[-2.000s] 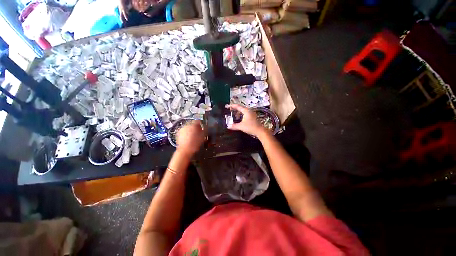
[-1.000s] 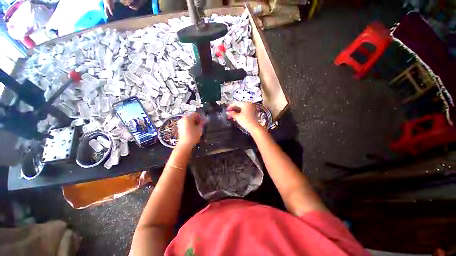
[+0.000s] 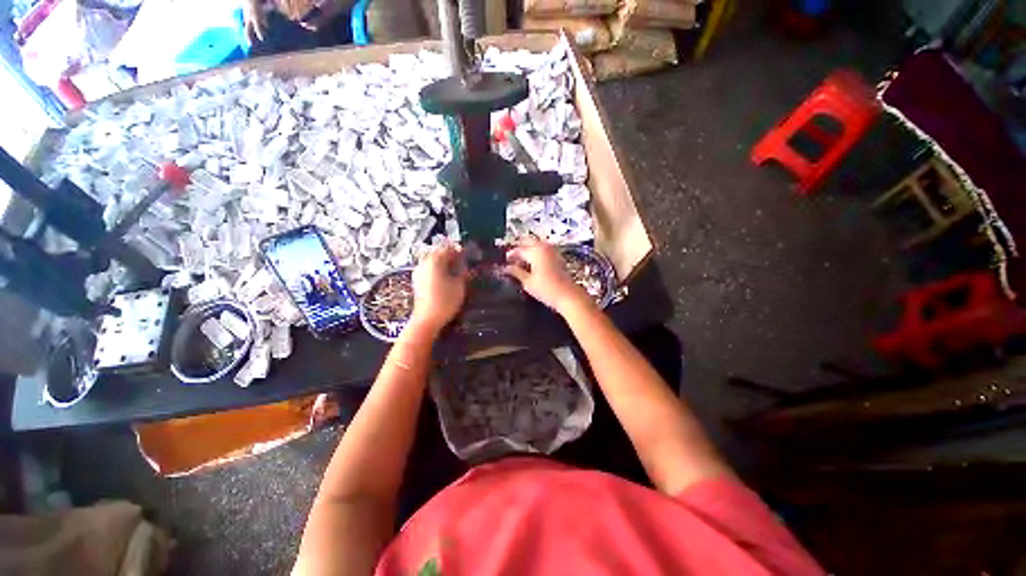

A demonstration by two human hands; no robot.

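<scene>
A dark green hand press stands before me, its red knob behind the column. My left hand and my right hand meet at the dark block under the press, fingertips bent inward from either side. Whatever is between the fingertips is too small and blurred to tell. The left parts bowl with brassy bits is beside my left hand. The right parts bowl is partly hidden by my right hand. Pale oblong housings are heaped behind the press.
A lit smartphone leans left of the left bowl. A second press, a holed plate and two bowls are at the far left. An open bag of grey pieces hangs at my lap. A wooden board edges the heap.
My hands have moved from the bowls, where they were two seconds ago, to the block under the press. The fingertips are closer together than one second ago. The camera view has shifted slightly.
</scene>
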